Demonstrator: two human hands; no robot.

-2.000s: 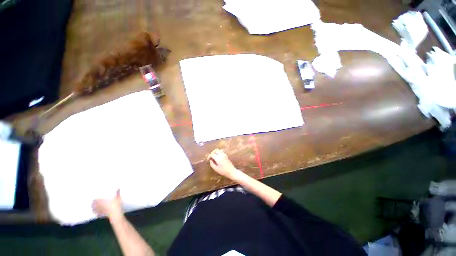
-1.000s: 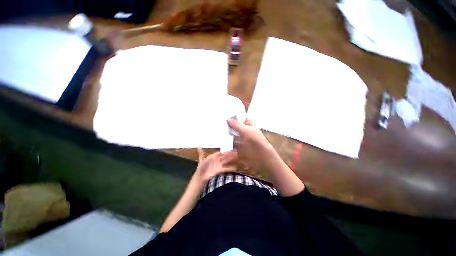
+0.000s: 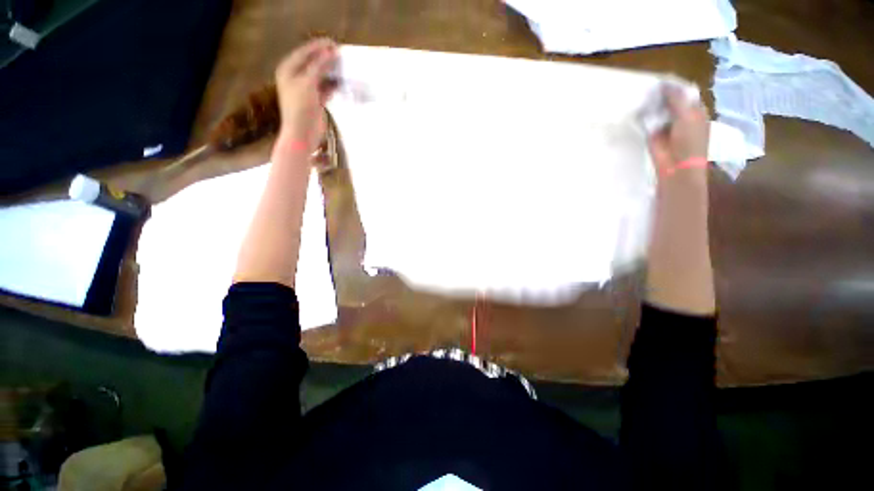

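Note:
My left hand [image 3: 307, 86] grips the upper left corner of a white fabric panel [image 3: 498, 173]. My right hand [image 3: 678, 123] grips its upper right corner. The panel is spread between my hands over the middle of the table, and its lower edge is blurred. It hides most of the aligned stack; a small corner shows below its lower left. The supply pile [image 3: 230, 254] lies at the left, partly behind my left forearm. Red laser light crosses both wrists, and a red line [image 3: 474, 326] shows on the table below the panel.
A brown feather duster [image 3: 247, 119] and a small metal tool [image 3: 331, 144] lie behind my left forearm. A white-capped bottle [image 3: 107, 196] and black-edged tablet or clipboard [image 3: 57, 247] are far left. Black cloth [image 3: 115, 77] is upper left. White panels [image 3: 623, 21] and sheer scrap [image 3: 800, 81] lie upper right.
My hands have moved up and apart from the near table edge, and a panel is now stretched between them over the stack. The camera view has turned.

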